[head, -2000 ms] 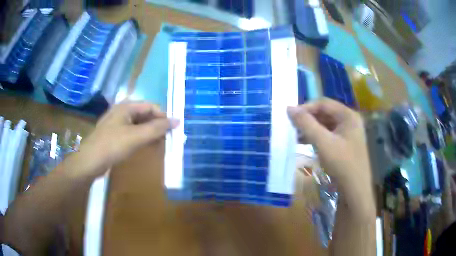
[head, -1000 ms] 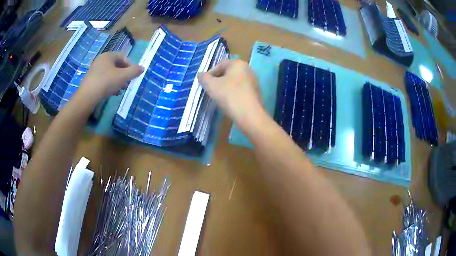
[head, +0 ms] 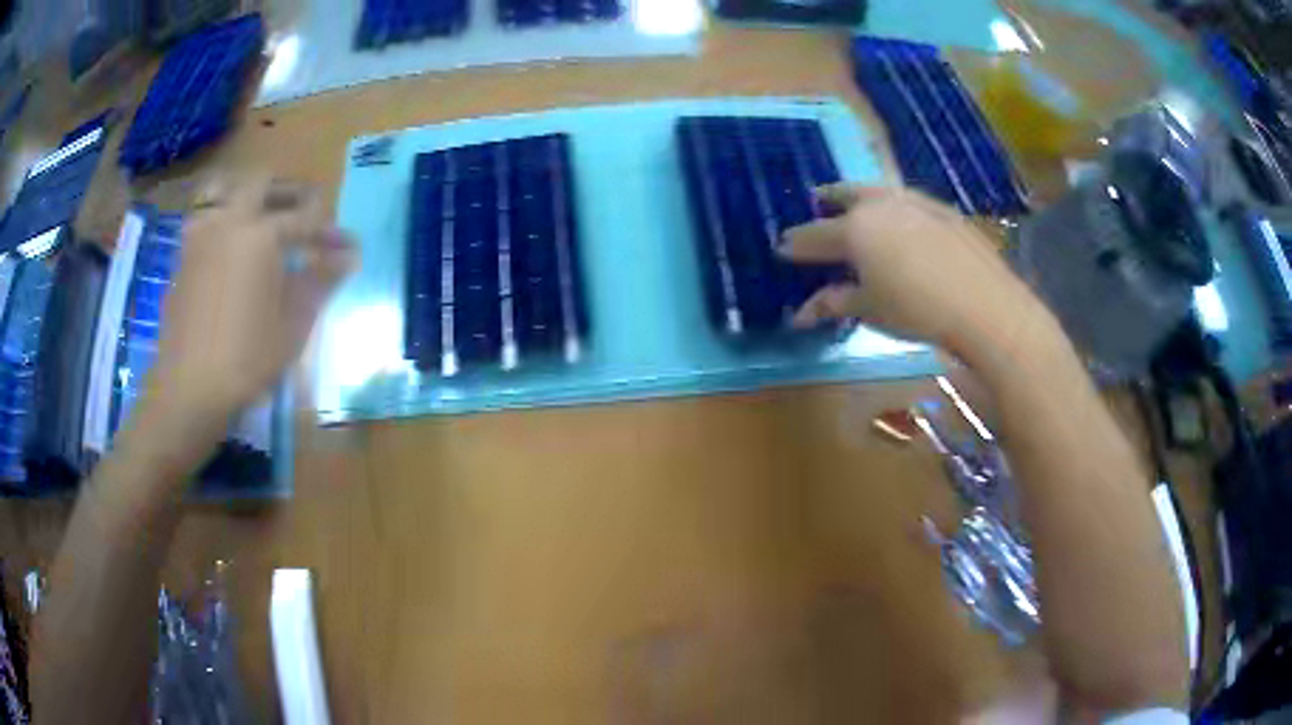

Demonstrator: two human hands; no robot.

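Note:
Two dark-blue stacks of cell strings, a left stack and a right stack, lie on a pale green-blue board. My right hand is over the right edge of the right stack, fingers apart; whether it touches the cells is unclear. My left hand is blurred, left of the board, and partly covers a stack of finished sheets. Nothing shows in its fingers, but the blur hides whether they are closed.
Cut ribbon piles lie at right and lower left. A white strip lies near the lower left. A grey device stands at the right. A copper-coloured scrap is by the right ribbon pile. More cell strings lie behind.
The view has turned right. The sheet held earlier was on the finished stack one second ago. My right hand has moved from that stack to the right cell stack; my left hand has come off the sheet.

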